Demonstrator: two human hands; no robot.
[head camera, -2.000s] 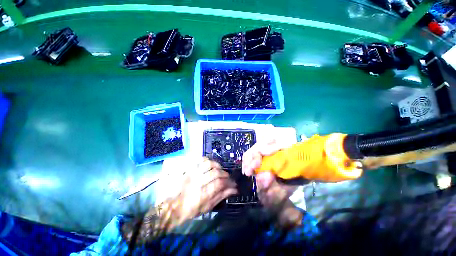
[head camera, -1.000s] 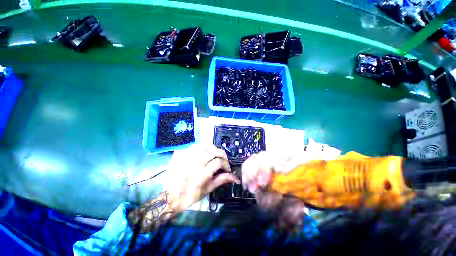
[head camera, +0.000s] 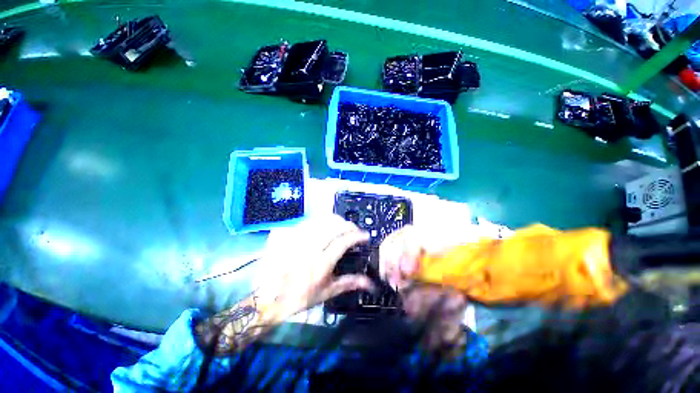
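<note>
A black device housing (head camera: 374, 213) lies open on the white mat (head camera: 449, 211); its upper half is filled with small parts. My left hand (head camera: 303, 265) is over the housing's left side, thumb and fingers apart, with no part visible between them. My right hand (head camera: 407, 265) is at the housing's right side, shut on the yellow-orange electric screwdriver (head camera: 529, 267). The screwdriver is about level, its body pointing right. Its tip is hidden, and hands and blur hide part of the housing's lower half.
A larger blue bin (head camera: 330, 142) of black parts stands behind the mat. A smaller blue bin (head camera: 230, 192) of dark screws is left of it. Several open units (head camera: 305, 65) sit in a row beyond. A pale fan box (head camera: 652, 198) is at right. A thin dark line lies left of the mat.
The view has shifted, so bins and units appear further right. My left thumb and fingers have spread apart. The screwdriver stays in my right hand, now seen further right.
</note>
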